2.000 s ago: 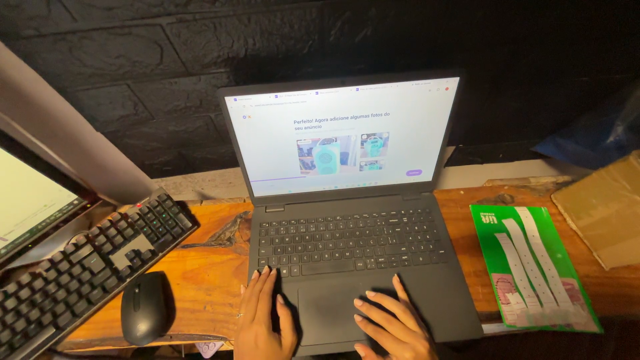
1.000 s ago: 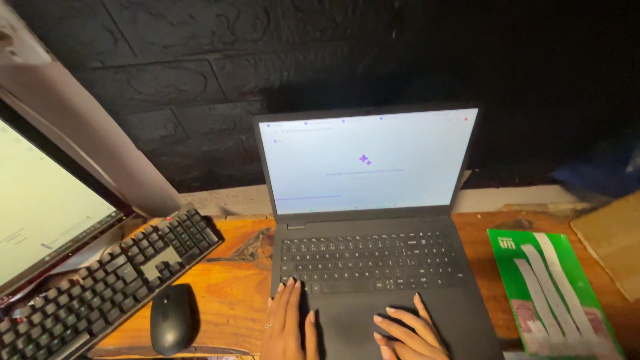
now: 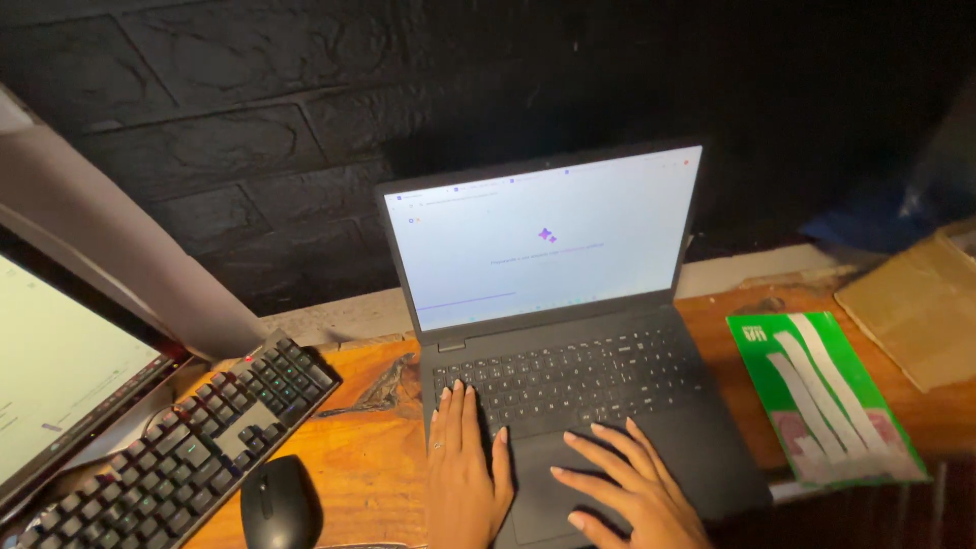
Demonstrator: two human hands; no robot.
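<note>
A black laptop [image 3: 602, 381] stands unfolded on a wooden desk, its lit screen [image 3: 545, 244] showing a mostly white page with a small purple star icon. My left hand [image 3: 463, 473] lies flat on the left part of the laptop, fingertips on the left keys, with a ring on one finger. My right hand [image 3: 637, 488] rests with spread fingers over the touchpad [image 3: 541, 473] and the palm rest to its right. Neither hand holds anything.
To the left are a black mechanical keyboard [image 3: 191, 450], a black mouse [image 3: 278, 503] and a lit monitor [image 3: 61, 366]. A green packet with white strips [image 3: 823, 396] and a cardboard box [image 3: 915, 305] lie to the right. A dark brick-patterned wall [image 3: 229, 137] rises behind.
The laptop page with photos two seconds ago has given way to a nearly blank one with a purple icon. Both hands have stayed on the laptop. The view has shifted somewhat.
</note>
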